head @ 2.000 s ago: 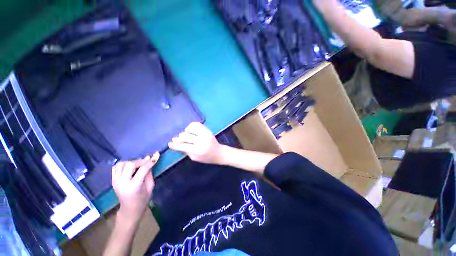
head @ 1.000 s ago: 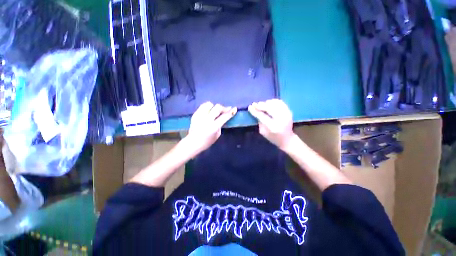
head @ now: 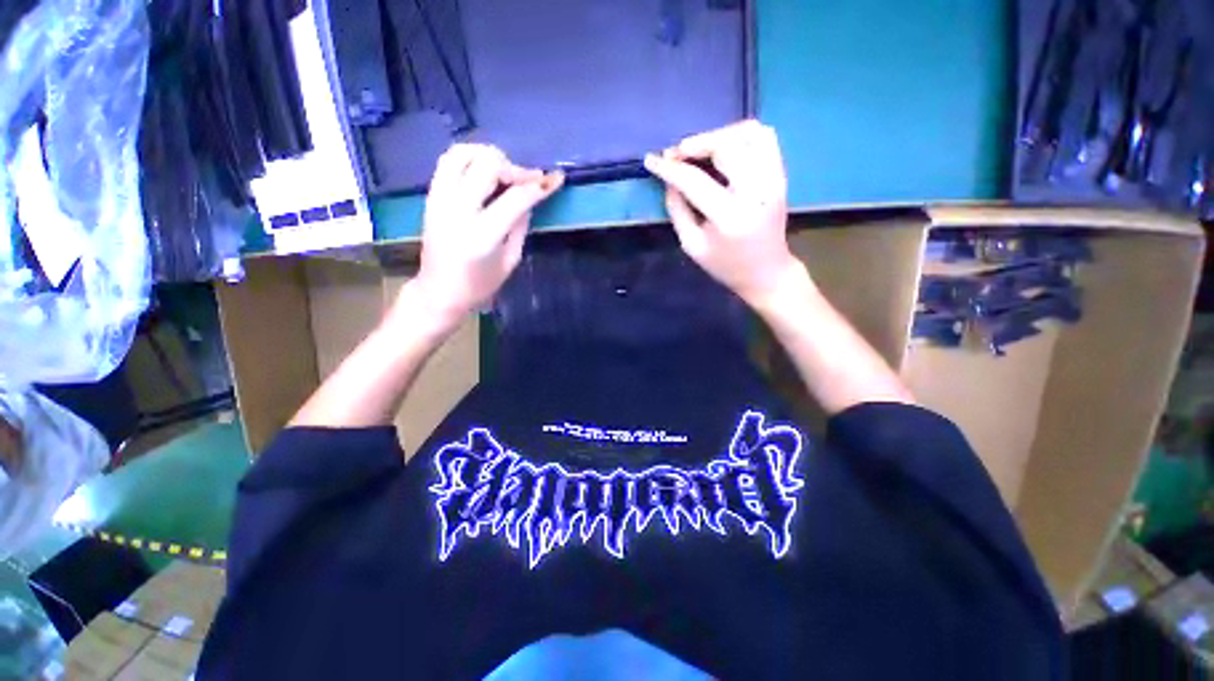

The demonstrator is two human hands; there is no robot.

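A narrow black plastic strip [head: 606, 172] lies level between my two hands, over the near edge of the black work tray [head: 586, 80]. My left hand [head: 477, 220] pinches its left end between thumb and fingers. My right hand [head: 726, 200] pinches its right end. The ends of the strip are hidden in my fingertips. Several loose black strips [head: 433, 60] lie on the left part of the tray.
A white backing sheet [head: 313, 166] with black pieces lies left of the tray. A crumpled clear bag [head: 87, 200] is at far left. A second tray [head: 1112, 107] of strips is at right. Open cartons stand below the bench edge, left [head: 273, 319] and right [head: 1118, 359].
The view has turned from the slanted angle to straight on, then tipped down, so the tray shows higher. Both hands still hold a strip between them, and it shows more clearly.
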